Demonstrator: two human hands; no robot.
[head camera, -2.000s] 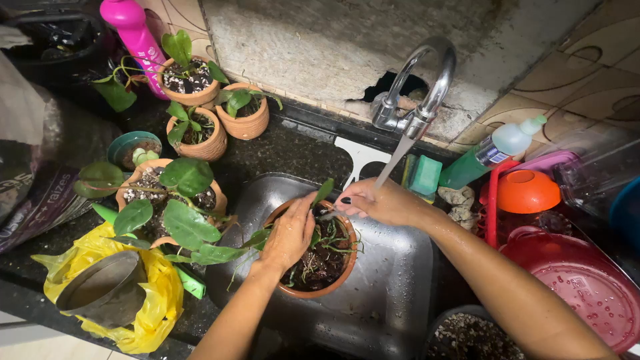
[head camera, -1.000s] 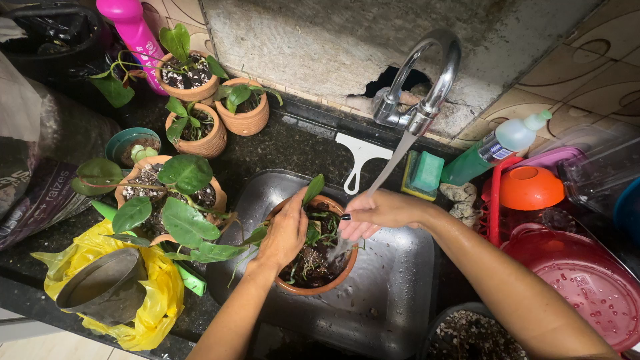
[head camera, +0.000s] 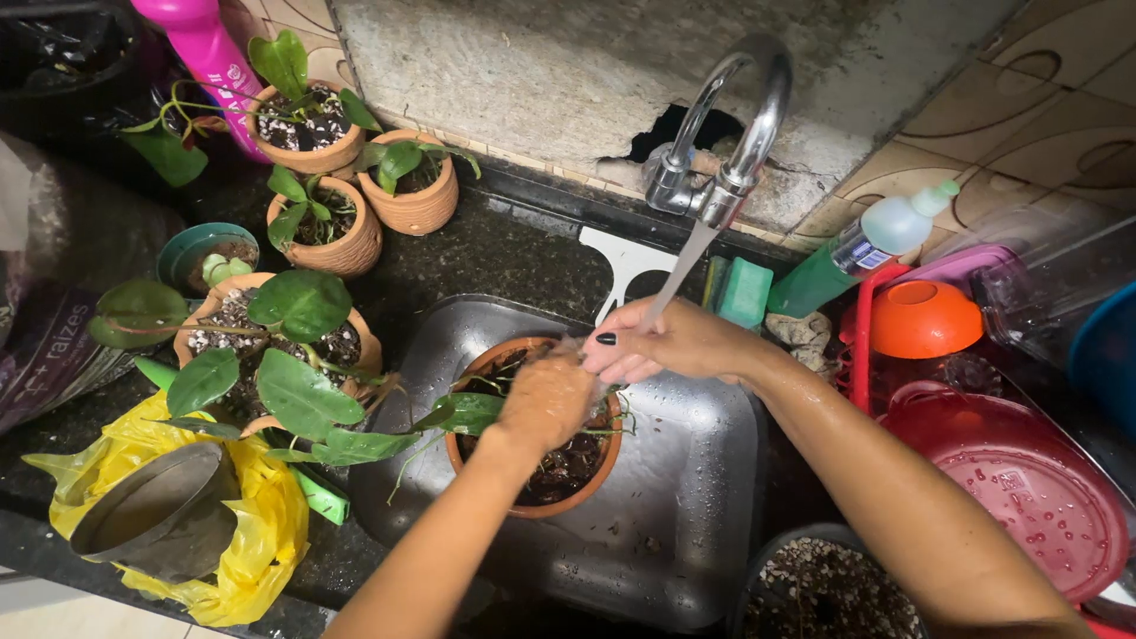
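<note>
A terracotta pot with a leafy plant and dark substrate stands in the stainless steel sink. Water runs from the chrome faucet onto my right hand, which is cupped above the pot's far right edge, one dark-painted nail showing. My left hand is over the pot, blurred and wet, its fingers meeting my right fingers under the water; it appears to hold nothing. A green leaf of the potted plant lies beside my left wrist. The palm of my right hand is partly hidden.
Left on the granite counter are potted plants, a yellow plastic bag around a grey pot, and a pink bottle. Right are a sponge, green bottle, orange bowl and red basin. A substrate-filled pot is near.
My left hand has moved from the plant at the pot's left side up and right into the running water, where it meets my right hand.
</note>
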